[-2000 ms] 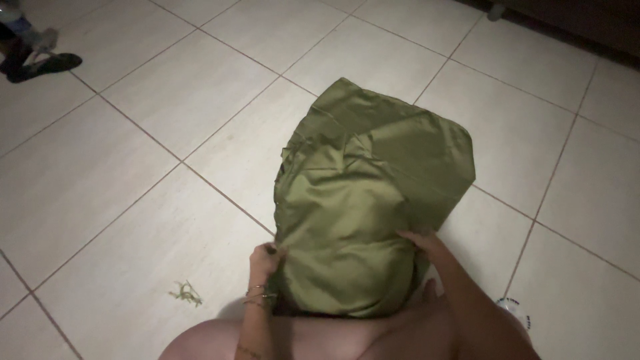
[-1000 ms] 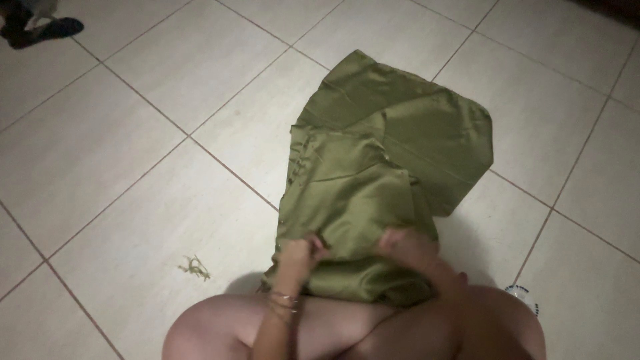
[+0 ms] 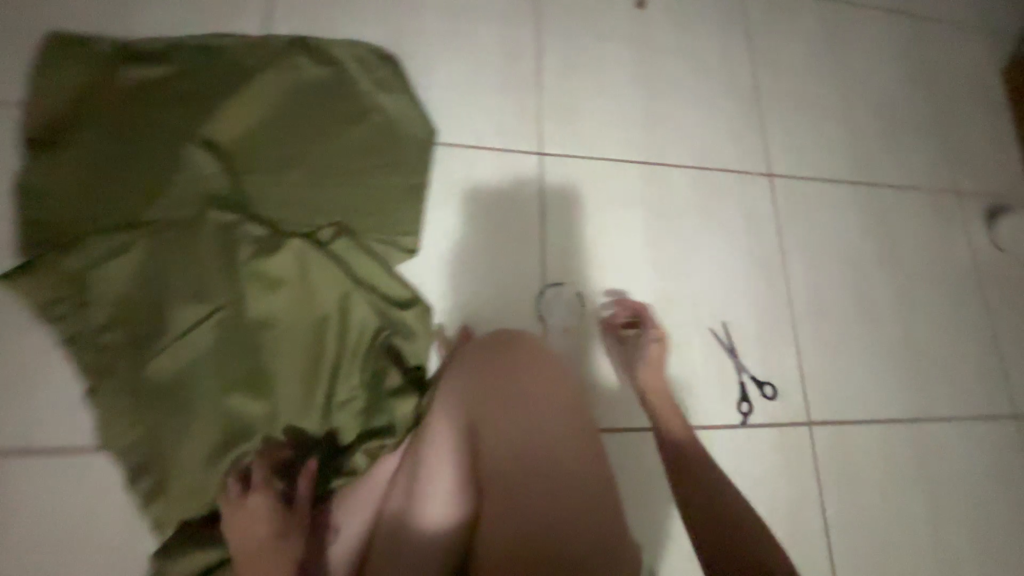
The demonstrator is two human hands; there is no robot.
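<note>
Olive-green satin fabric (image 3: 240, 320) lies spread and creased on the floor at the left, its lower part bunched near my leg. My left hand (image 3: 268, 504) rests at that bunched lower edge with its fingers curled on the cloth; blur hides how firmly. Off the cloth, over the tiles to the right of my knee, is my right hand (image 3: 632, 332), blurred, its fingers curled; I cannot tell if something small is in it. Right of this hand lies a pair of scissors (image 3: 744, 376) with dark handles, its blades apart. A clear round object with a dark marked rim (image 3: 562, 308) lies between my knee and right hand.
My bare knee (image 3: 520, 384) stands between the fabric and the right hand. Pale floor tiles (image 3: 656, 216) with dark joints surround everything. Another curved dark-edged item (image 3: 1000, 226) is at the far right, and a brown edge (image 3: 1014, 96) shows above it.
The view has swung right. My right hand has left the fabric and moved right, over the tiles. The scissors have come into view. My left hand is now at the bunched lower part of the cloth.
</note>
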